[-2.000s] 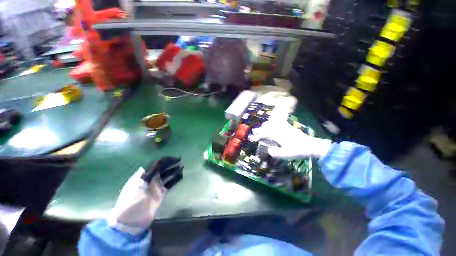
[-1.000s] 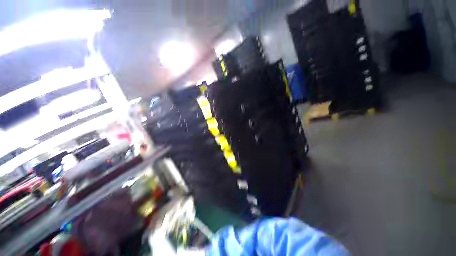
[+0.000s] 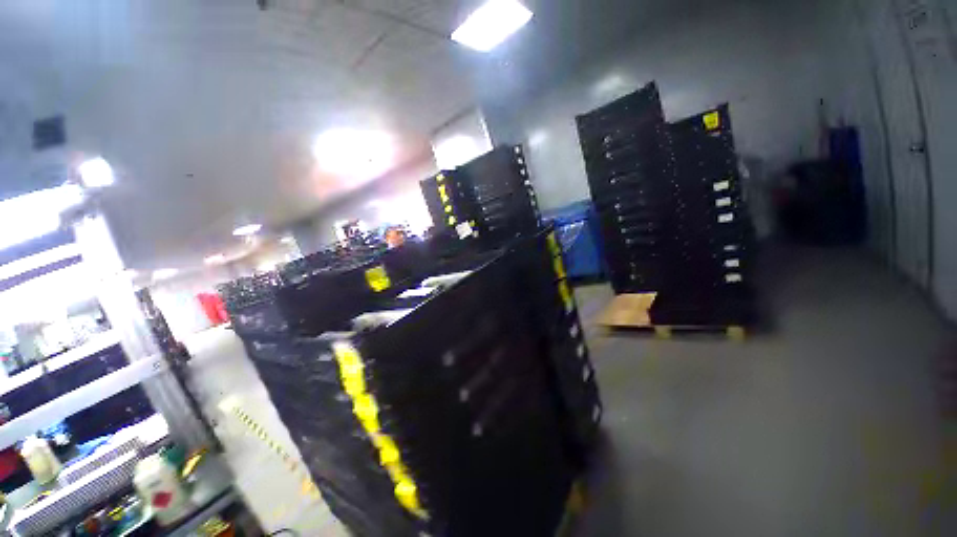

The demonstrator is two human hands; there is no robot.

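No hand shows in the head view; both are out of the picture. Nearest in front stands a large stack of black turnover boxes point(image 3: 472, 388), tilted in the picture. A column of yellow tags point(image 3: 375, 435) runs down its near corner. Pale items point(image 3: 380, 318) lie at the open top, too blurred to name. Another yellow tag point(image 3: 378, 278) sits on a box wall at the top. The stack's lower part is cut off by the bottom edge.
At left is a lit bench shelf point(image 3: 79, 396) with white bottles point(image 3: 160, 485) and a finned part point(image 3: 84, 488). Behind stand more black box stacks point(image 3: 630, 199), one on a wooden pallet point(image 3: 628, 310), and a blue container point(image 3: 572, 243). Grey floor point(image 3: 693, 441) lies right. A person's head point(image 3: 396, 237) shows far back.
The view has swung up and right, away from the green bench. The circuit board, gloved hands and blue sleeves have left the picture. The nearest stack's top now shows.
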